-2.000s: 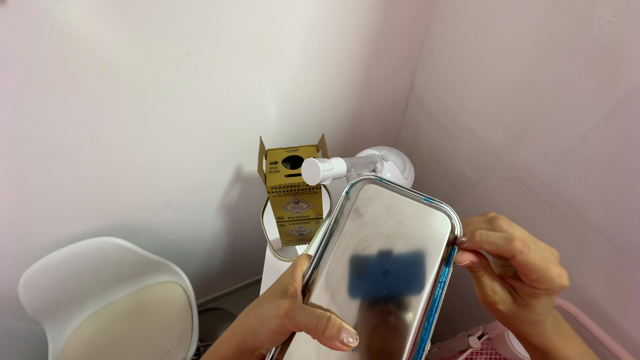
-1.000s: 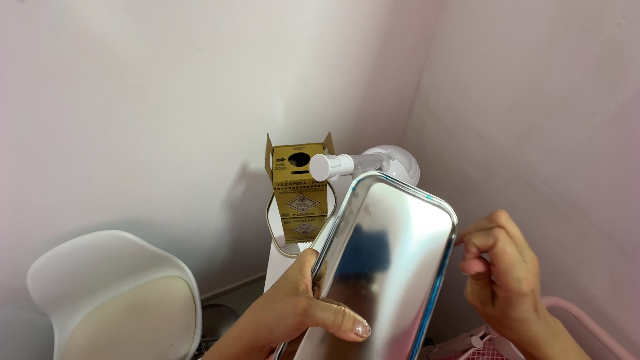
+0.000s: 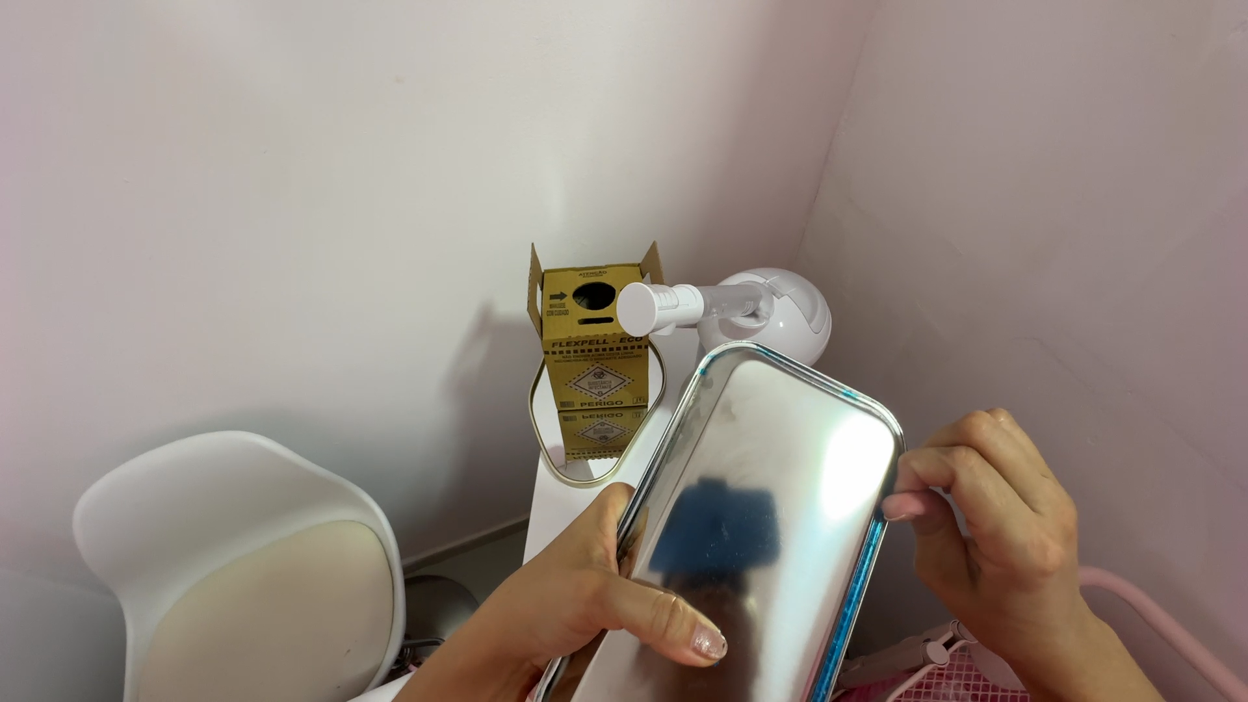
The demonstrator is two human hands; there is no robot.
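Observation:
My left hand (image 3: 604, 595) grips the left edge of a shiny rectangular metal tray (image 3: 770, 468), its thumb lying across the reflective face. A blue strip (image 3: 850, 609) runs along the tray's right rim. At the upper part of that rim, my right hand (image 3: 985, 507) has its thumb and index finger closed together against the edge; whether they pinch anything is not clear. The tray is tilted, its lower end cut off by the frame.
Beyond the tray, a yellow cardboard sharps box (image 3: 595, 351) stands on a mirrored tray (image 3: 534, 414) on a white table (image 3: 541, 512). Beside it is a white facial steamer (image 3: 765, 317). A white chair (image 3: 263, 565) stands left; pink mesh baskets (image 3: 960, 678) are low right.
My right hand moved slightly off the tray's right rim by one second ago and is now back against it. My left hand has kept its hold on the tray.

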